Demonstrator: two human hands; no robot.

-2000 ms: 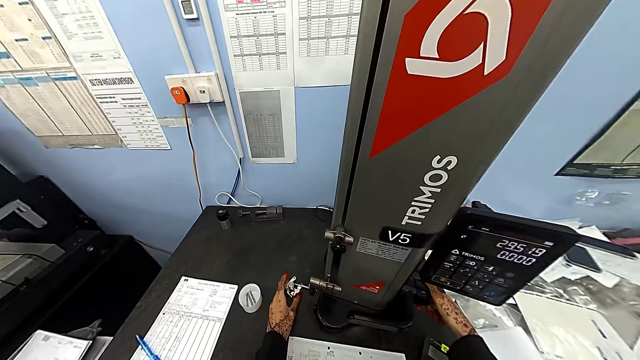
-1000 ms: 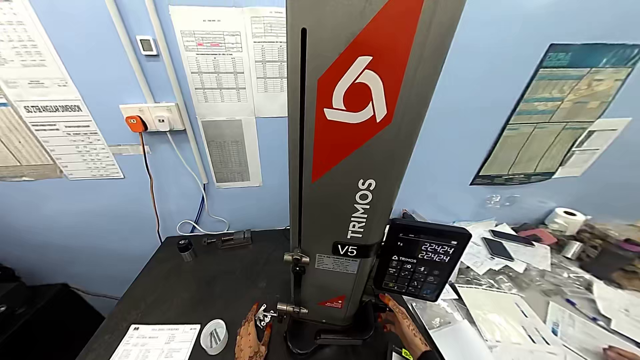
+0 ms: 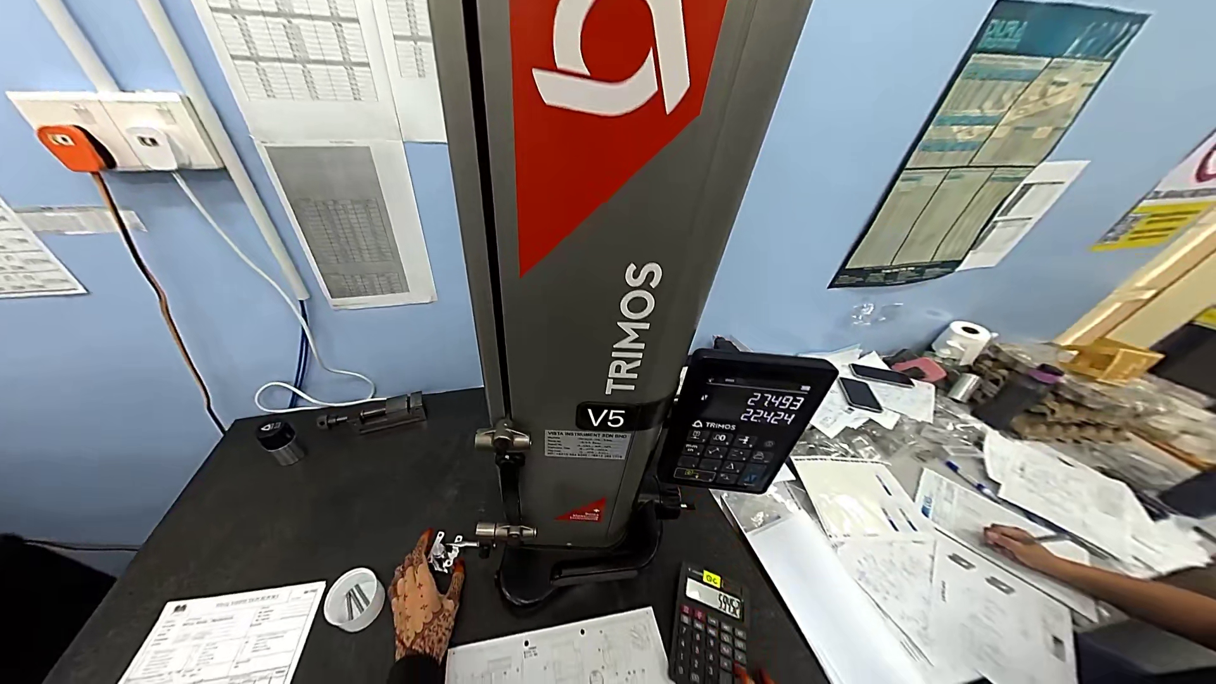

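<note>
My left hand point(image 3: 425, 608), patterned with henna, grips a small shiny metal part point(image 3: 444, 551) on the dark surface plate. The probe point(image 3: 503, 532) of a Trimos V5 height gauge point(image 3: 608, 332) is right beside that part; whether they touch cannot be told. Only the fingertips of my right hand point(image 3: 750, 675) show at the bottom edge, by the lower keys of a calculator point(image 3: 708, 622); its grip cannot be told. The gauge's display unit point(image 3: 749, 420) shows lit digits. A printed drawing point(image 3: 560, 655) lies between my left hand and the calculator.
A round white dish point(image 3: 354, 599) with metal pins and a printed form point(image 3: 228, 636) lie left of my left hand. A small vise point(image 3: 380, 414) and a dark cylinder point(image 3: 281, 442) stand at the back. At right, a co-worker's hand point(image 3: 1021, 546) rests on papers point(image 3: 959, 608).
My right hand has moved from the gauge's base, below the display, down to the calculator. The display's upper digits have changed. My left hand stays at the metal part by the probe.
</note>
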